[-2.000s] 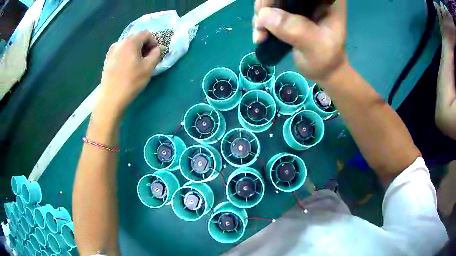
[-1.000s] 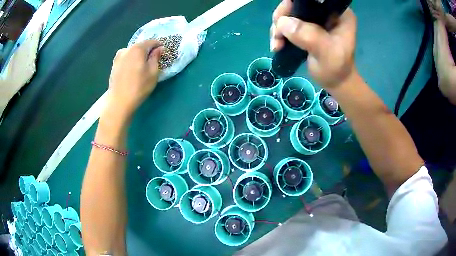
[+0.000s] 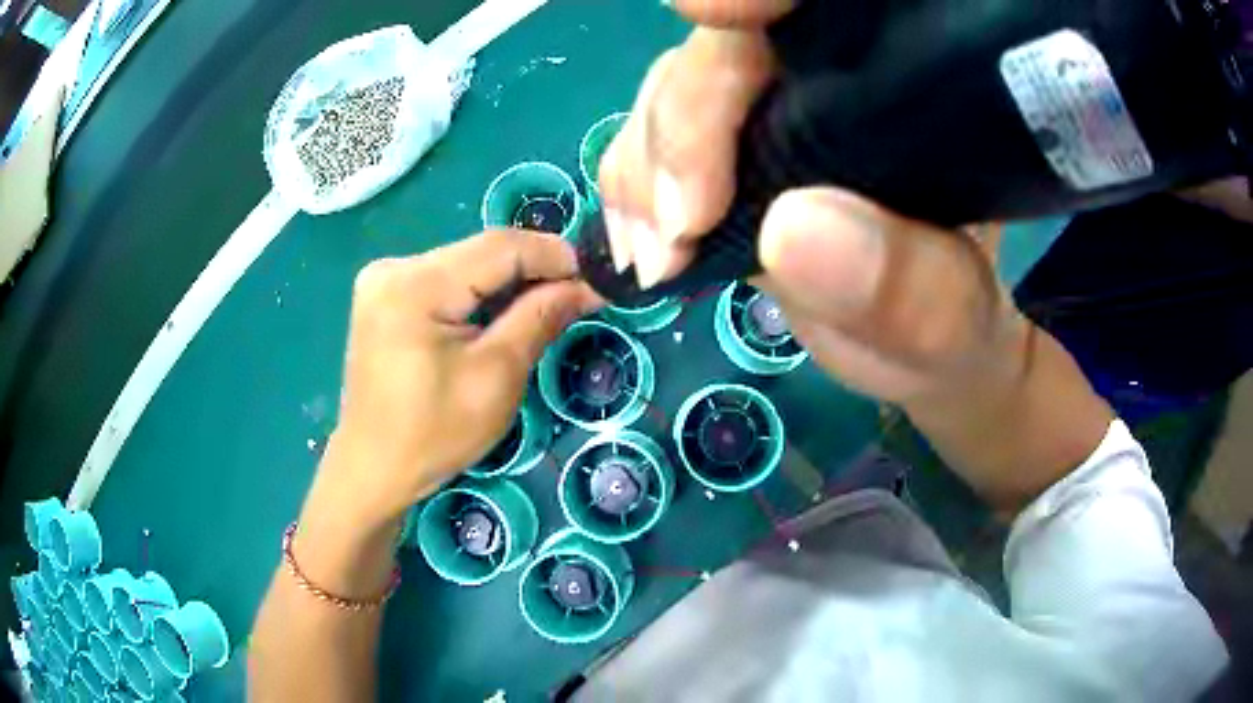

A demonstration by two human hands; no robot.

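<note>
My right hand (image 3: 879, 275) grips the black electric screwdriver (image 3: 907, 110), held close to the camera with its pale label showing. My left hand (image 3: 454, 357) has thumb and forefinger pinched together at the narrow end of the screwdriver; whatever lies between the fingertips is too small to tell. Below the hands stand several turquoise fan housings (image 3: 595, 374) with dark or grey motors in their centres, some hidden by my hands. The clear screw bag (image 3: 309, 103) lies open at the upper left with small metallic screws (image 3: 351, 133) in it.
More turquoise housings (image 3: 172, 639) are heaped at the lower left. A white line (image 3: 179, 350) curves across the green bench. Thin red lead wires with tiny white connectors trail from housings. Brown cardboard (image 3: 28, 192) shows at the far left edge.
My left hand has left the screw bag and moved right to the screwdriver's end. The screwdriver has swung down and closer to the camera. The view has shifted.
</note>
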